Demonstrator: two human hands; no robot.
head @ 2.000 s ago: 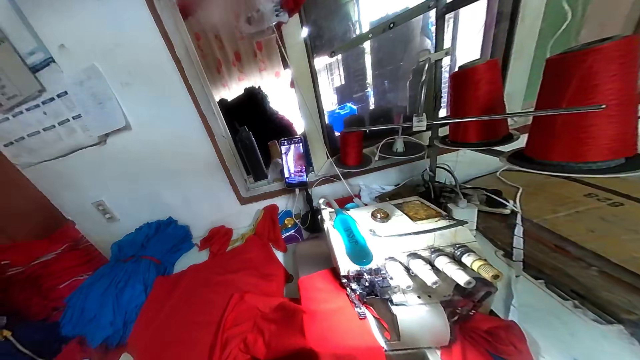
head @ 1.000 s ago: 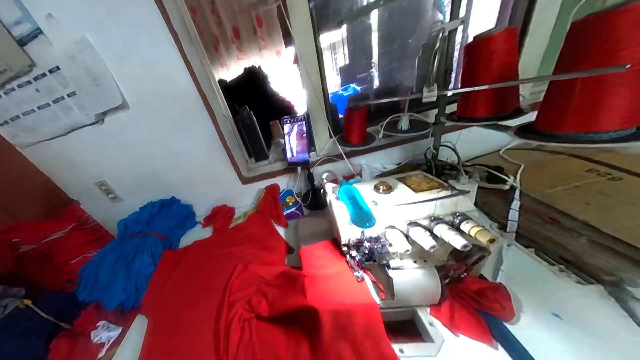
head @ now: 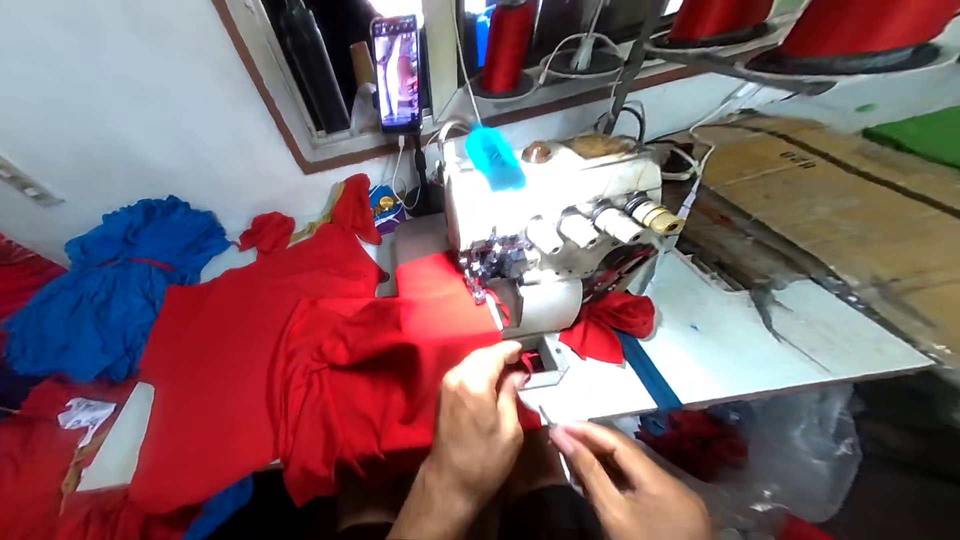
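My left hand (head: 480, 412) is at the front edge of the machine table, its thumb and finger pinched at the border of the red fabric (head: 337, 360); a narrow red strip shows by the fingertips. To its right, my right hand (head: 626, 480) pinches a small thin metallic tool, whose kind I cannot tell. Beyond both hands stands a white overlock sewing machine (head: 555, 187), with part of the red fabric lying up to its presser foot. A gathered red cloth piece (head: 611, 322) lies right of the machine's arm.
Blue gathered fabric (head: 127, 277) lies at the left. A phone (head: 397, 75) stands by the window behind the machine. Red thread cones (head: 506, 49) are above it. A cardboard sheet (head: 847, 202) is at the right, and a clear plastic bag (head: 802, 450) hangs below the table edge.
Both hands have come into view at the table's front edge; neither shows in the earlier frames. The view has tilted down toward the table.
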